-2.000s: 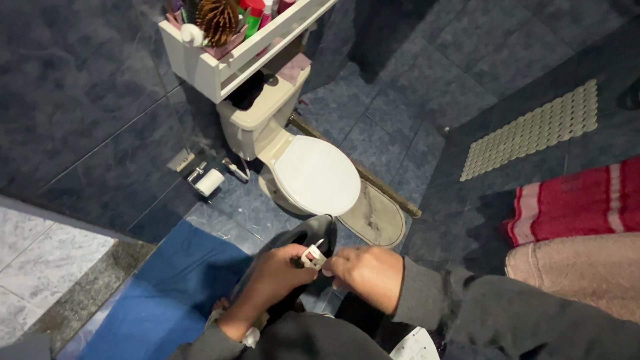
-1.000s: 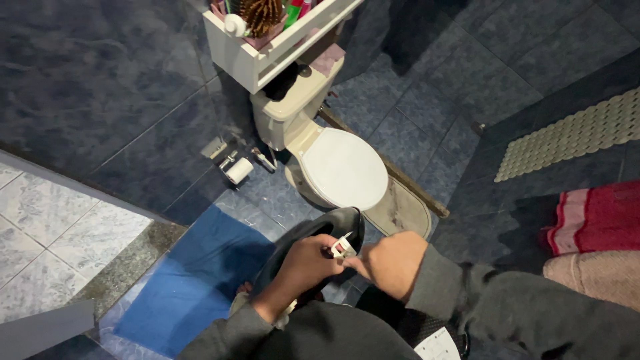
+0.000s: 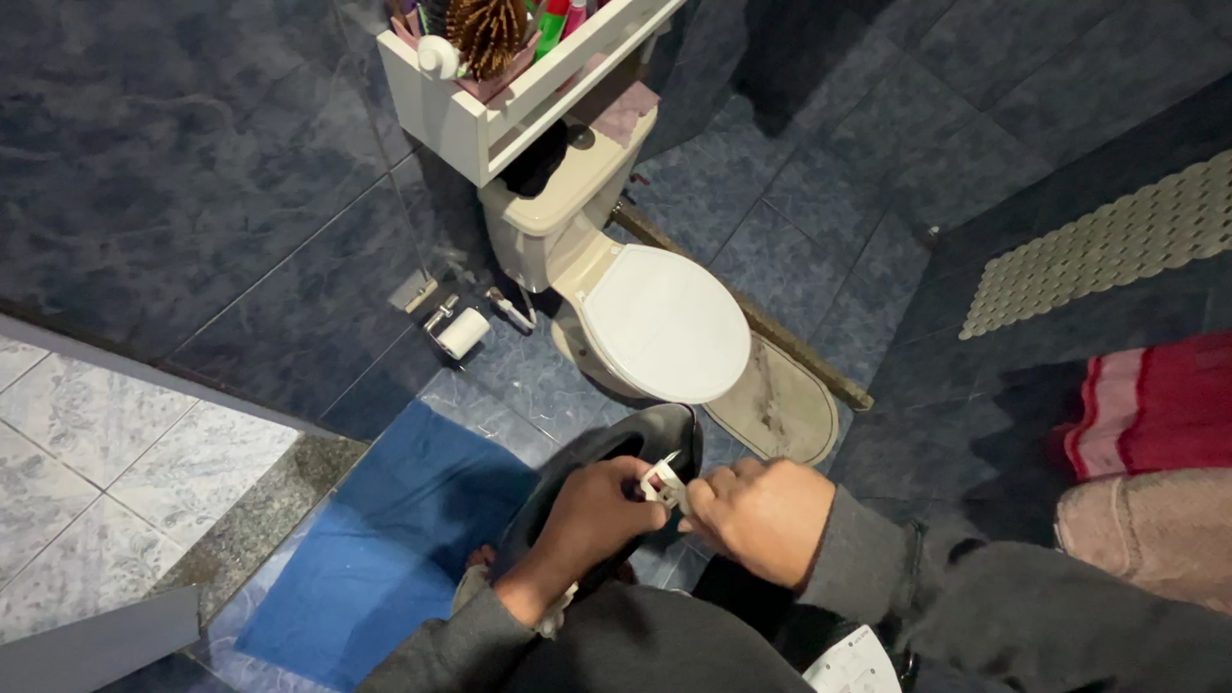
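My left hand (image 3: 599,512) grips a small white plastic part (image 3: 663,483) between thumb and fingers, at the lower middle of the view. From the right, my right hand (image 3: 765,515) meets the same part, its fingers curled against the part's right side; what those fingers pinch is hidden. Beneath both hands lies the rim of a dark basin (image 3: 664,423), whose full shape is partly covered by my left hand and arm. Near my right forearm, at the bottom edge, shows a white sheet (image 3: 857,664) bearing small print.
Beyond the hands stands a toilet with its white lid (image 3: 669,322) down. A white shelf (image 3: 438,120) with a hairbrush (image 3: 486,34) is above the tank. A paper roll (image 3: 464,333) hangs left. A blue mat (image 3: 385,549) covers floor at left; towels (image 3: 1155,409) hang right.
Both hands stay together at the small white part. The view has shifted, with no plain change in what the hands hold.
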